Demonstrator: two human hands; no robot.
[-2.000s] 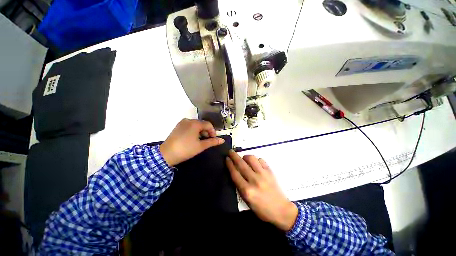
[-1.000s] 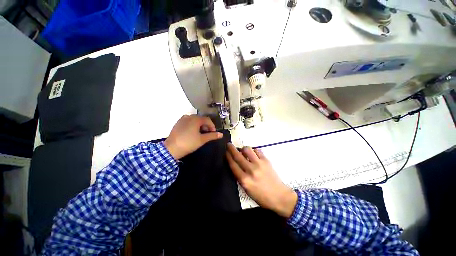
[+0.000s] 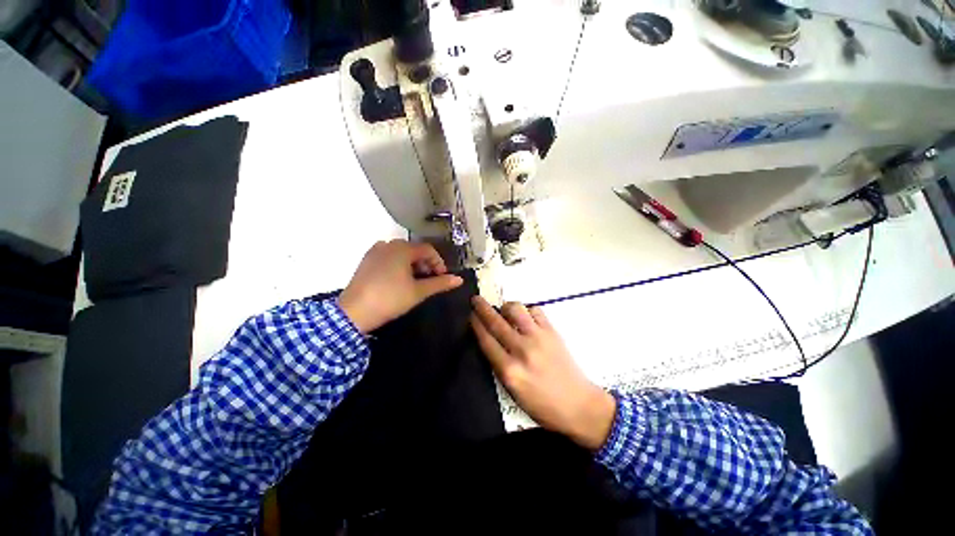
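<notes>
The black fabric panel [image 3: 435,361] lies below the needle area, its upper end by the presser foot [image 3: 457,232] of the white sewing machine [image 3: 607,126]. My left hand [image 3: 396,285] pinches the panel's upper edge between thumb and fingers, just below the foot. My right hand [image 3: 539,369] rests along the panel's right edge, fingers extended and together, fingertips near the foot; whether it grips the cloth is unclear. A narrow black strip [image 3: 618,285] runs along the bed from the right towards the needle. The needle tip is hidden.
A black pile with a white label [image 3: 173,209] lies at the left, with a second black pile [image 3: 131,361] nearer me. A red-and-dark slim tool [image 3: 660,217] and a black cord [image 3: 756,291] lie under the machine arm. A blue crate [image 3: 194,52] stands beyond the table.
The camera view has shifted slightly, so the machine appears further left. Both hands keep nearly the same hold, and the panel's upper end sits slightly closer to the foot.
</notes>
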